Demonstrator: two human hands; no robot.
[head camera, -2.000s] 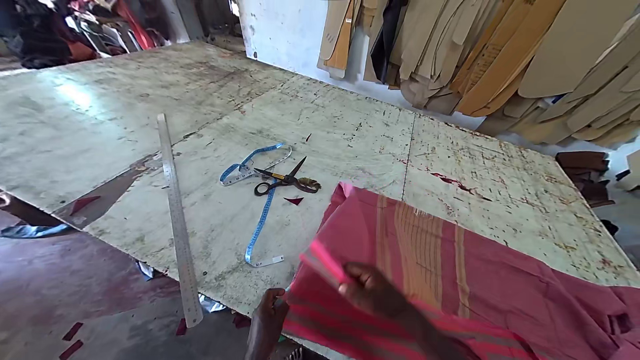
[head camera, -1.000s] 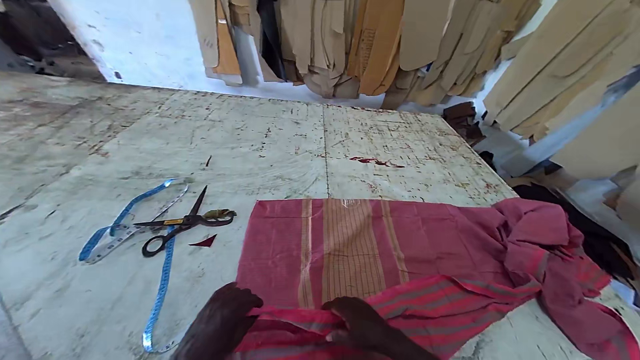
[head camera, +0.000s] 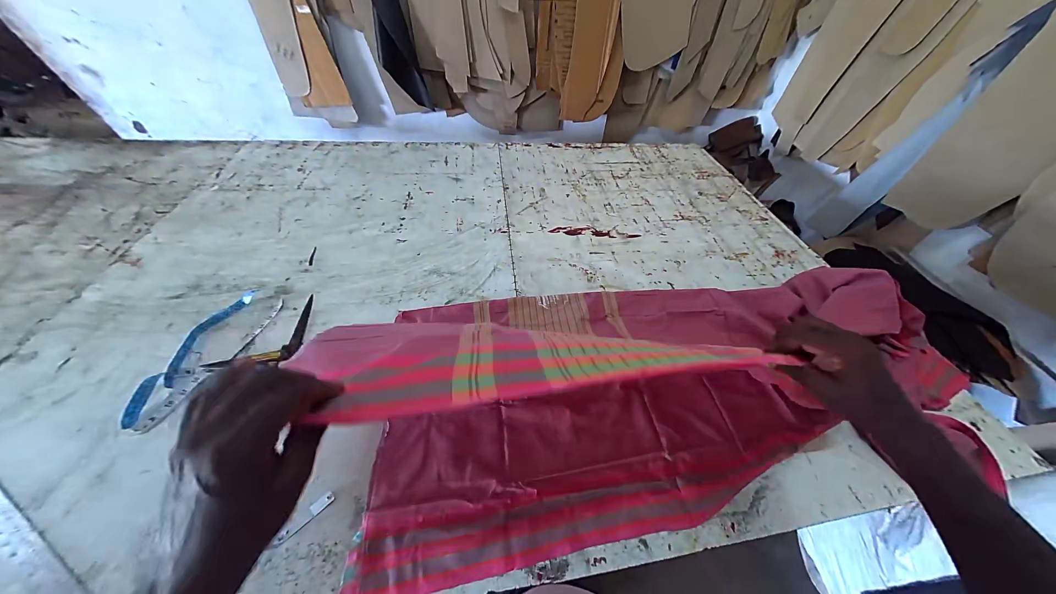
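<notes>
A pink-red cloth (head camera: 577, 445) with stripes in grey, bright pink and yellow lies over the front of the worktable. My left hand (head camera: 247, 429) grips the left end of a raised striped edge, and my right hand (head camera: 825, 363) pinches the same edge farther right. Between them the edge is stretched above the rest of the cloth. Behind my left hand lie scissors (head camera: 301, 326), their handles hidden by the hand. A blue and white measuring tape (head camera: 186, 346) curls to their left, and its metal-tipped end (head camera: 305, 518) shows near the front.
The worktable (head camera: 371, 214) has a scratched, stained pale top. Many brown card patterns (head camera: 577, 58) hang along the wall behind and at the right. Dark cloth (head camera: 932, 305) lies beyond the table's right edge. Part of a metal ruler (head camera: 25, 544) shows at the lower left.
Both hands were close together on the cloth's front edge a second ago; now they are wide apart, with a striped edge lifted between them. The view has swung right since the earliest frame.
</notes>
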